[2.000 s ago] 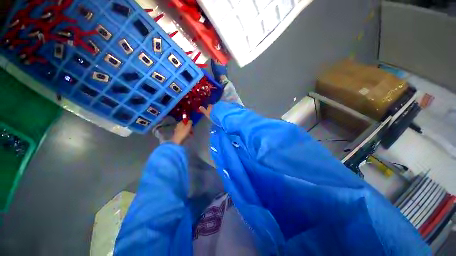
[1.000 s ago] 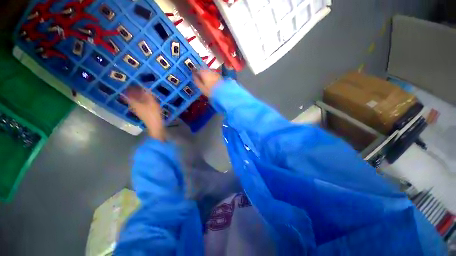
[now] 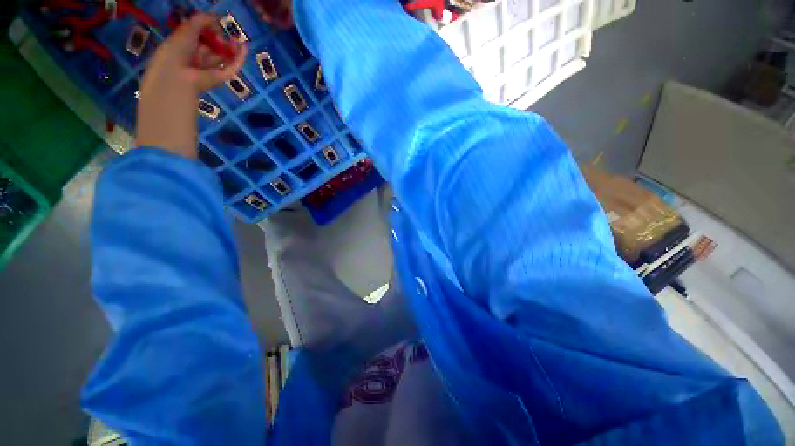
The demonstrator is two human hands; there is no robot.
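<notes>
The blue compartment tray (image 3: pixel 261 131) lies at the upper left, with small gold-rimmed electronic units (image 3: pixel 296 97) in many pockets. More red spring clamps (image 3: pixel 83 30) stand on units at its far left. My left hand (image 3: pixel 179 74) is over the tray, its fingers closed around a red spring clamp (image 3: pixel 214 45) beside a unit. My right hand (image 3: pixel 275 10) is at the top edge, dark and mostly cut off, so its grip cannot be told. The deep blue clamp bin (image 3: pixel 342 199) with loose red clamps sits below the tray's near corner.
A white compartment tray (image 3: pixel 523 52) is at the upper middle, partly behind my right sleeve, with red clamps by its left end. A green crate (image 3: pixel 44 174) is at the left edge. A brown carton (image 3: pixel 632 209) and a pale panel (image 3: pixel 710 152) are at the right.
Both hands have moved from the clamp bin and the tray's near end up to its far part. A red clamp now shows in my left hand. The view has shifted.
</notes>
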